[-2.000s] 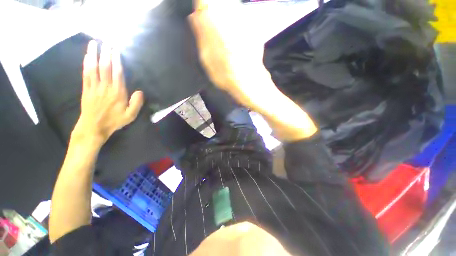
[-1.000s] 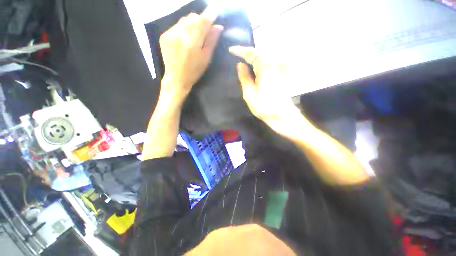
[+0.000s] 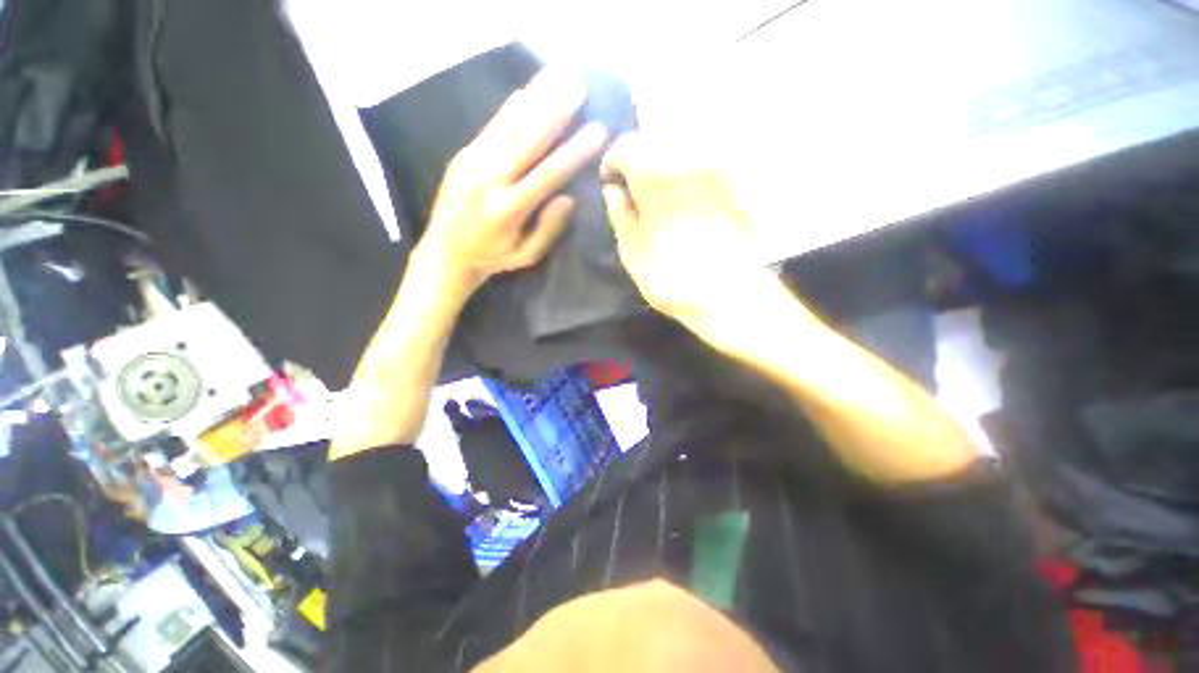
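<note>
A black fabric piece (image 3: 565, 283) lies on the white sewing table (image 3: 920, 118) and hangs over its front edge towards my lap. My left hand (image 3: 506, 191) lies on it with fingers stretched towards the bright lamp light. My right hand (image 3: 664, 217) is at the cloth's right edge with fingers curled, the fingertips pinching it. The needle area is washed out by glare. More black panels (image 3: 243, 171) lie flat at the left, split from the piece by a white strip of table.
A blue lattice crate (image 3: 559, 421) is below the table edge. A grey-white housing with a round disc (image 3: 164, 381) stands at the left. A dark cloth pile (image 3: 1118, 368) is at the right, above a red bin (image 3: 1102, 644).
The view swung right from the earliest frame. Since one second ago my left hand has moved down and flattened on the cloth, and my right fingers have curled in at its edge.
</note>
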